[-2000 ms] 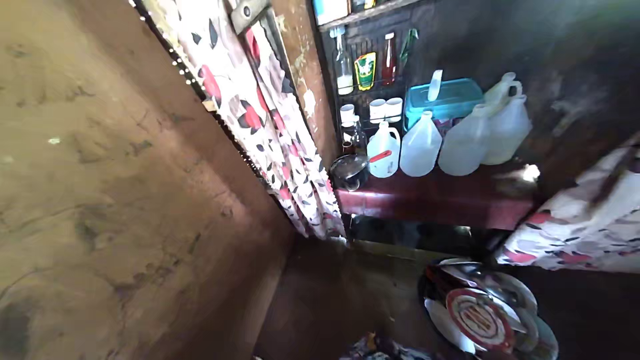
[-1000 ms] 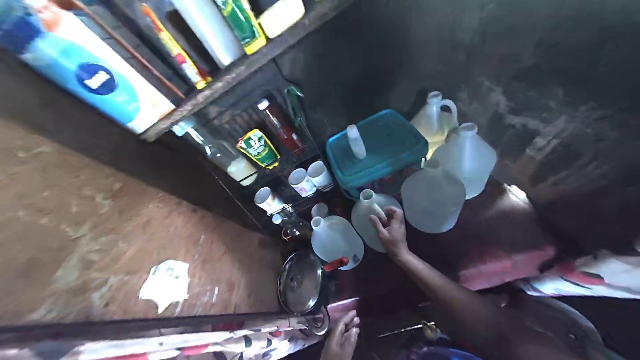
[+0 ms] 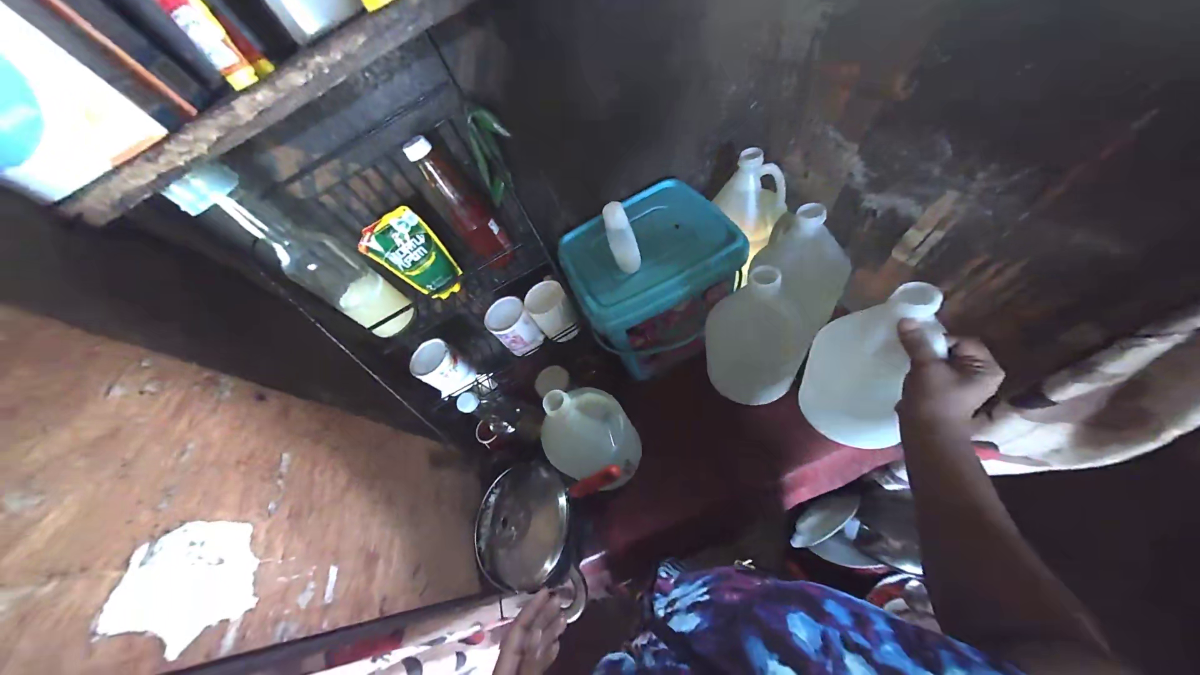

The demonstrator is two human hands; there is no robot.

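My right hand (image 3: 947, 380) grips the neck and handle of a translucent plastic jug (image 3: 858, 375) at the right end of the red-covered shelf. Left of it stand several similar jugs, one in front (image 3: 755, 342) and one behind (image 3: 806, 262). Another jug (image 3: 586, 436) stands apart on the left, beside a pot with a glass lid (image 3: 525, 527). My left hand (image 3: 534, 637) is at the bottom, near the pot's handle, its fingers seemingly extended and nothing seen in it; whether it touches the pot cannot be told.
A teal lidded container (image 3: 656, 253) stands against the dark wall. Left of it a wire rack holds white cups (image 3: 514, 325), a sauce bottle (image 3: 459, 206) and a green pouch (image 3: 412, 251). A rough wooden shelf (image 3: 262, 94) juts in above. Metal dishes (image 3: 844, 530) lie below, right.
My right hand has moved to the right, from a jug in the middle of the row to the one at the right end. The view has come closer to the shelf since two seconds ago.
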